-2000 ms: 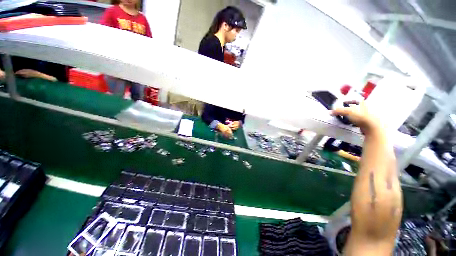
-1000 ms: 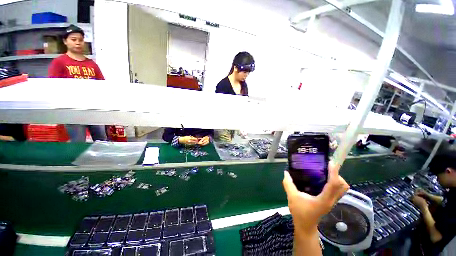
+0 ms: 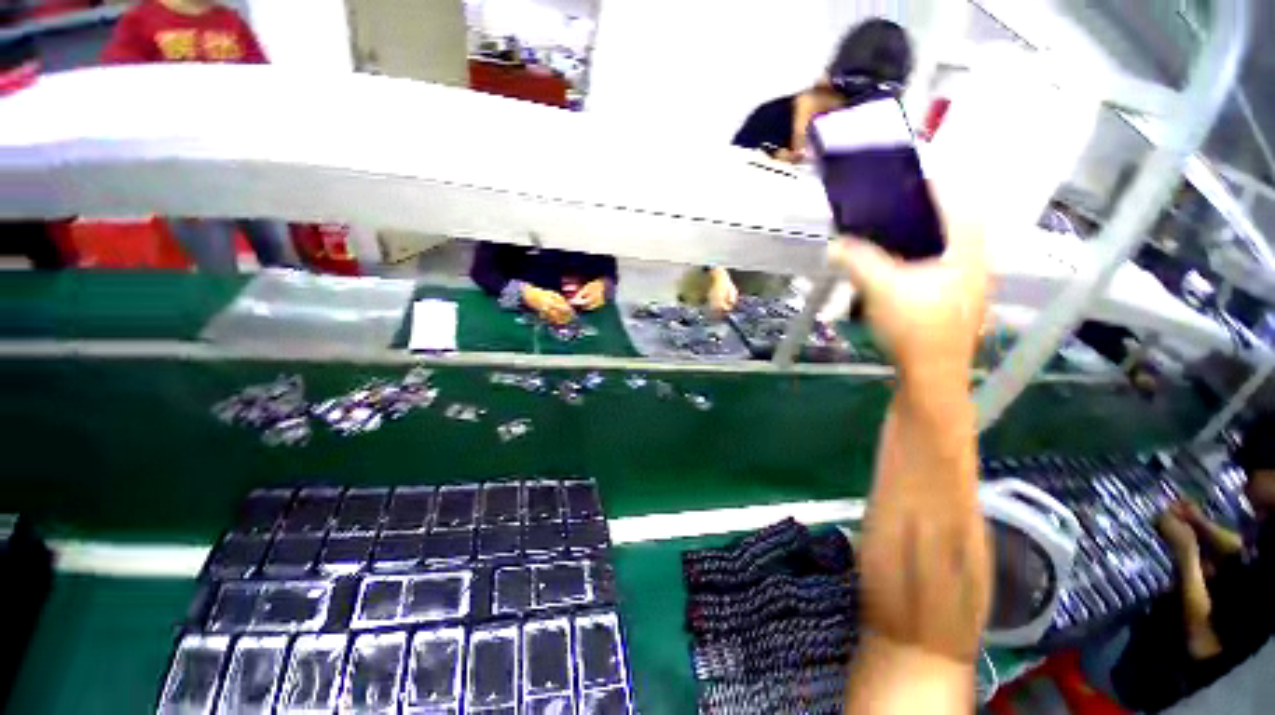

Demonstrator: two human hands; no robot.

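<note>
My right hand (image 3: 916, 286) reaches up from the lower right and holds a black smartphone (image 3: 881, 189) upright over the bench. Its screen is dark, with a pale upper band; I cannot read it. My left hand is not in view. A black blister tray (image 3: 483, 592) lies on the green bench at the lower left, its bottom edge cut off. Front housings (image 3: 413, 596) fill its upright and sideways pockets. Wavy black stacks of keypads (image 3: 769, 608) lie right of the tray, partly behind my forearm.
A white desk fan (image 3: 1028, 559) stands right of my forearm. Small loose parts (image 3: 371, 402) lie along the green divider (image 3: 671, 447). A white shelf (image 3: 559, 168) crosses above. A plastic sheet (image 3: 315, 310) lies beyond. A person (image 3: 1189, 615) works at the right; others are opposite.
The phone first came back from the shelf towards me, then rose; its lit clock no longer shows. Housings lying askew at the tray's lower left now sit in a row. The view has shifted.
</note>
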